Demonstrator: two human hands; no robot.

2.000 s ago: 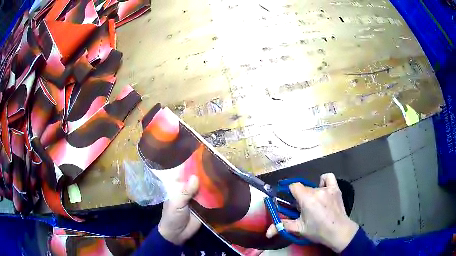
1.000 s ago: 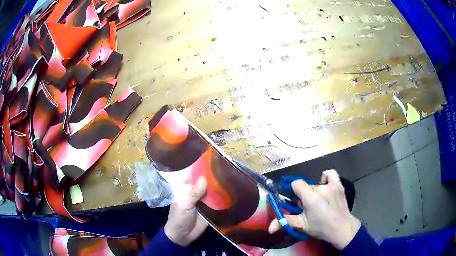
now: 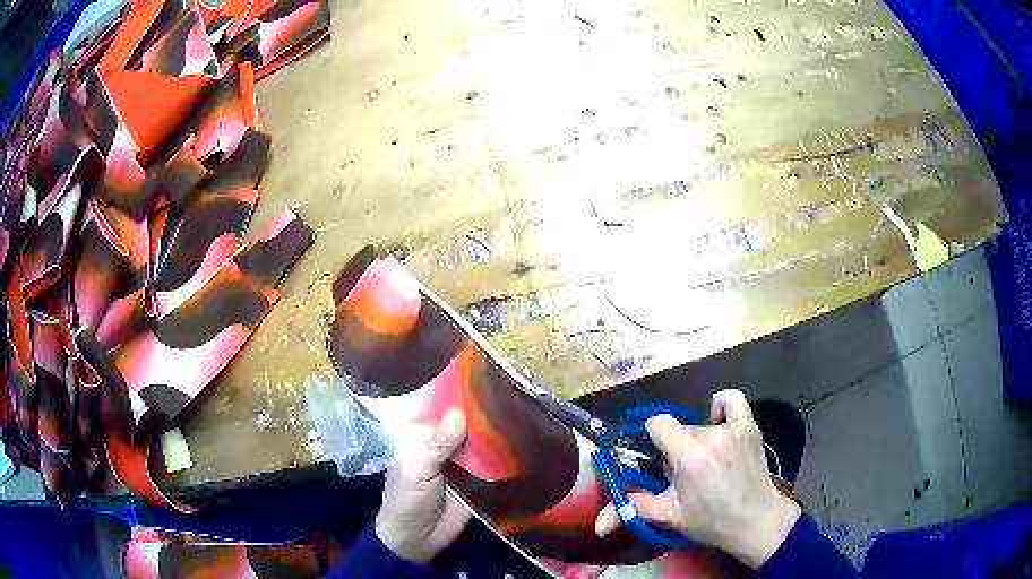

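A long printed fabric strip (image 3: pixel 475 441) in brown, pink, orange and white runs from the table edge down to the lower right. My left hand (image 3: pixel 424 486) grips its left edge, thumb on top. My right hand (image 3: pixel 719 481) holds blue-handled scissors (image 3: pixel 611 452); their dark blades lie along the strip's upper right edge. A thin white line runs along that edge up to the strip's far end. A crumpled clear plastic scrap (image 3: pixel 345 430) is beside my left hand. The strip's lower end is partly hidden under my right hand.
A tangled heap of fabric pieces (image 3: pixel 136 249) covers the left of the scratched wooden table (image 3: pixel 543 147). More printed fabric (image 3: pixel 226 558) is below the table. A yellow scrap (image 3: pixel 930 247) lies at the right edge. Blue containers (image 3: pixel 1013 305) stand right, over tiled floor (image 3: pixel 894 373).
Since one second ago, the scissors and my right hand have shifted slightly left. The handles look wider apart. My left hand still grips the strip at nearly the same place.
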